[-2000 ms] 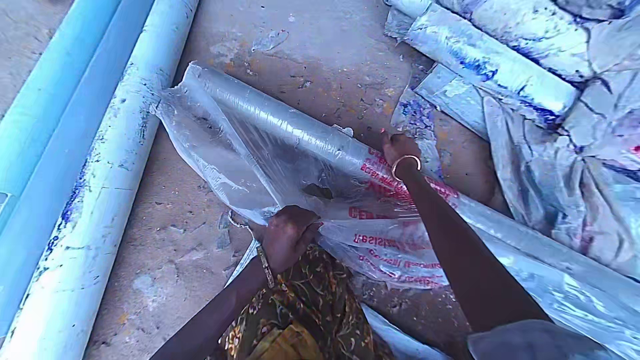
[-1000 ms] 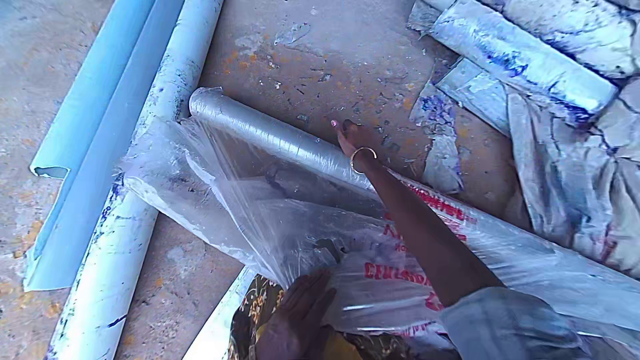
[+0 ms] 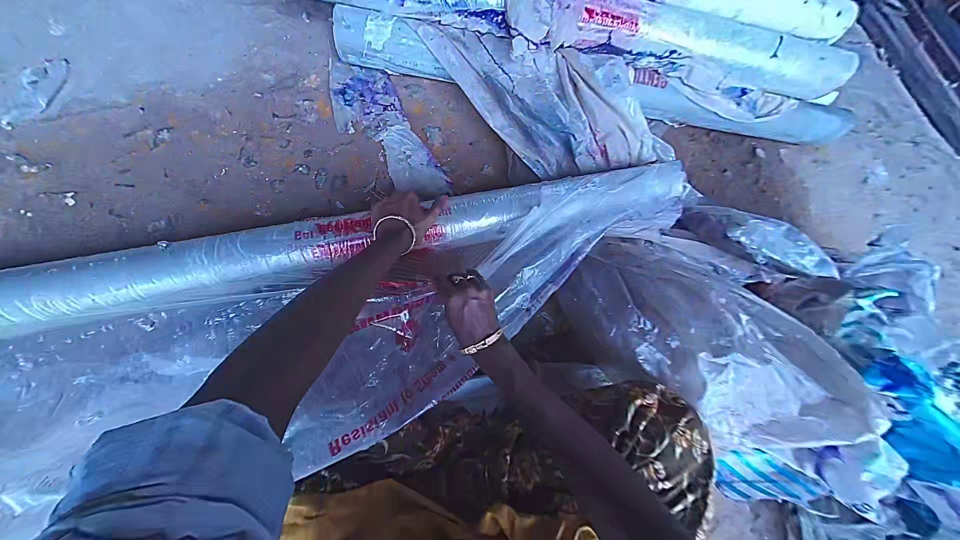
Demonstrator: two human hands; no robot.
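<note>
A long roll of clear plastic film (image 3: pixel 172 259) with red printing lies across the view. My left hand (image 3: pixel 401 214) lies over the roll with its fingers curled onto the far side and its thumb along the top. Just below and to the right, my right hand (image 3: pixel 469 304) is at the loose film, its fingers bent and partly blurred; whether they pinch the film cannot be seen. A loose sheet of the printed film (image 3: pixel 375 375) spreads from the roll towards me, over part of my patterned cloth (image 3: pixel 652 435).
Beyond the roll lie several pale, stained rolls (image 3: pixel 720 67) with crumpled plastic (image 3: pixel 577 112) draped over them. A torn, purple-stained strip (image 3: pixel 397 135) lies on the rough ground (image 3: pixel 225 142). At the right is a heap of crumpled clear and blue plastic (image 3: pixel 795 360).
The view has swung far to the right, to the roll's other end. My left hand, earlier on the loose film near my lap, is now on the roll; my right hand has left it for the loose film.
</note>
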